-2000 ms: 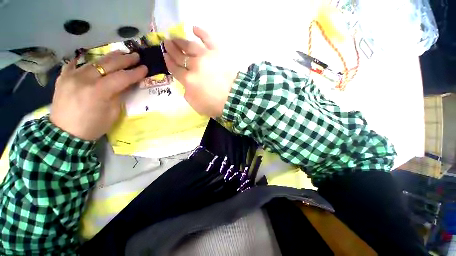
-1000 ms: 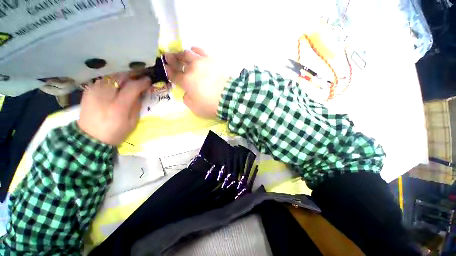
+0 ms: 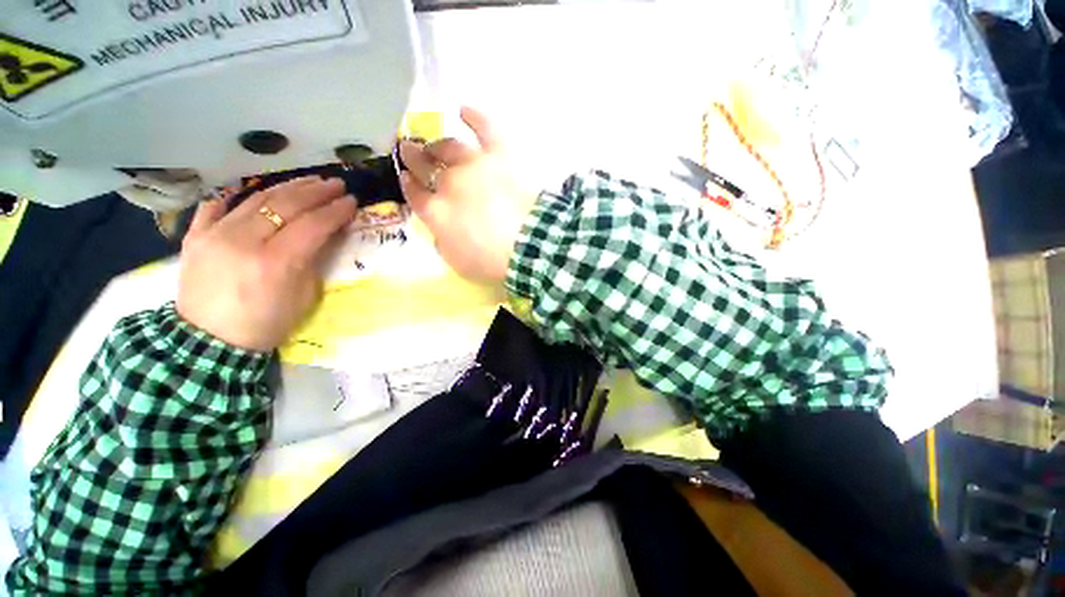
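Note:
A black strap [image 3: 371, 180] lies flat under the front edge of the white sewing machine head [image 3: 210, 82]. My left hand [image 3: 263, 251] presses on its left part with the fingertips. My right hand [image 3: 464, 208] holds its right end, where a thin metal buckle edge shows at the fingertips. The strap lies over a guide plate [image 3: 380, 233] with handwritten marks and yellow tape. The needle and clamp are hidden by the machine head and my left fingers. A lap pile of black straps [image 3: 409, 455] with a row of metal ends lies near my body.
Thread snips [image 3: 730, 192] with an orange cord [image 3: 747, 146] lie right of my right hand. A loose ring [image 3: 842, 159] lies beyond the cord. Crumpled clear plastic [image 3: 975, 88] is at the table's far right edge. Dark fabric [image 3: 88, 251] hangs at the left.
The view has shifted, so more of the machine head shows. The strap now shows as a longer flat strip between my hands. Both hands stay on it, and the lap pile looks unchanged.

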